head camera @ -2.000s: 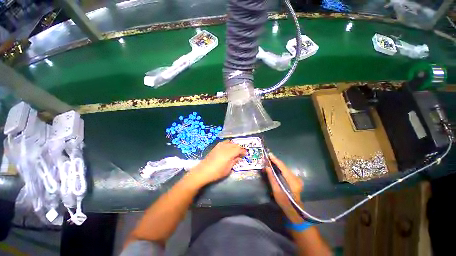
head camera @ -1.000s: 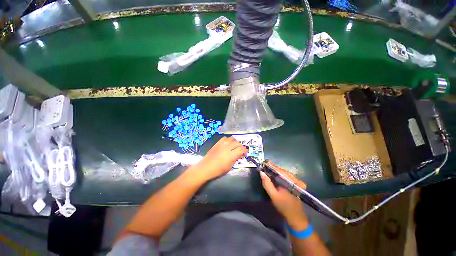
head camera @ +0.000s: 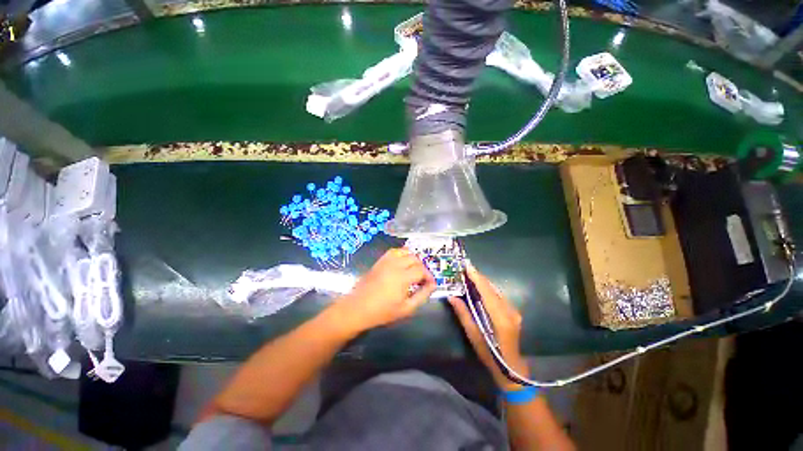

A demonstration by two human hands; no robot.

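Observation:
An open white socket housing (head camera: 447, 267) with colourful inside parts lies on the dark green bench under the clear fume hood (head camera: 446, 189). My left hand (head camera: 394, 286) is at its left side, fingertips pinched over its inner edge; what they hold is too small to tell. My right hand (head camera: 489, 319) is at its lower right, around the dark soldering iron (head camera: 480, 314); the iron's tip is hard to make out. The housing's bagged white cord (head camera: 295, 282) stretches left. A pile of blue disc components (head camera: 327, 222) lies left of the hood.
Bagged, coiled corded units (head camera: 86, 238) stand at the left. A cardboard tray (head camera: 592, 238) with silvery bits, a black box (head camera: 718, 238) and a green spool (head camera: 764, 157) are at the right. More open housings (head camera: 605, 74) lie on the green conveyor. A grey duct hangs above.
The conveyor's housings have moved right. My right hand has swung the iron from a low slant to a steeper pose beside the housing. My left hand has stayed at the housing's left side.

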